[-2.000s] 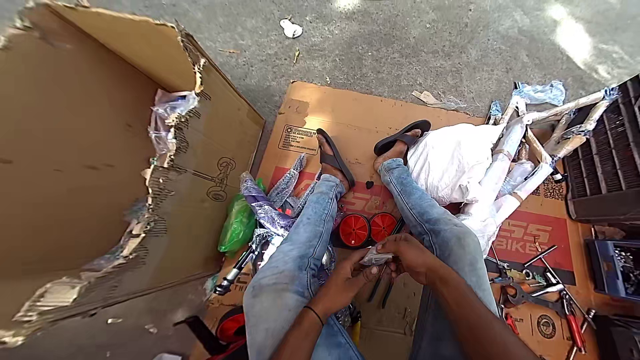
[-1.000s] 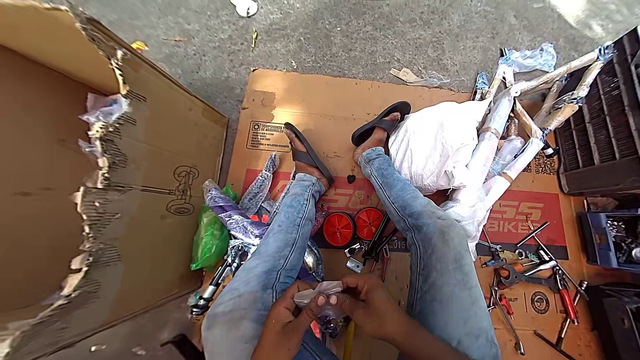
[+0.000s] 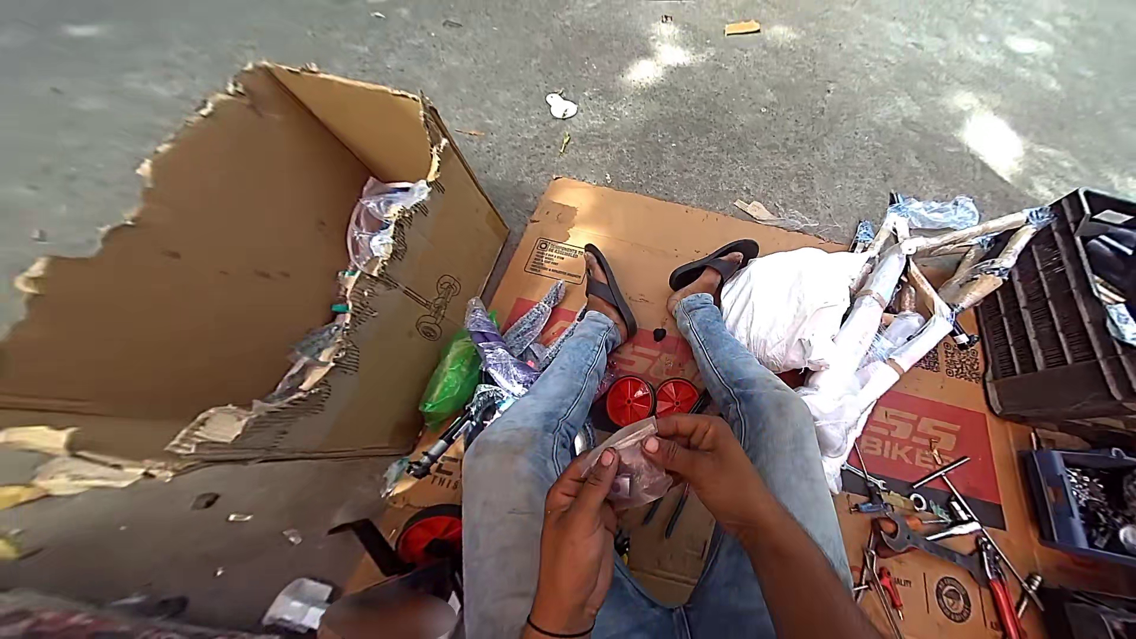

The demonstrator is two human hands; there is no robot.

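Between my legs, my left hand [image 3: 581,515] and my right hand [image 3: 714,466] pinch a small clear plastic bag [image 3: 632,466] by its edges, thumbs on top. Something small shows inside it, too blurred to name. Just beyond the bag, two red wheels with black rims, one at the left [image 3: 630,401] and one at the right [image 3: 676,398], lie side by side on the flattened cardboard [image 3: 568,213]. Left of my legs are a green plastic bag [image 3: 451,377] and purple parts in plastic wrap [image 3: 497,351].
A torn cardboard box [image 3: 444,328] stands at the left. At the right are a white sack [image 3: 785,306], a wrapped bicycle frame [image 3: 874,311], a black crate [image 3: 1047,337], a blue bin of small metal parts [image 3: 1038,497], and wrenches [image 3: 932,543] on the cardboard. Another red wheel [image 3: 433,532] lies lower left.
Both hands still hold the plastic bag, which is now spread wider between the fingers. The view has shifted, showing more ground at the top.
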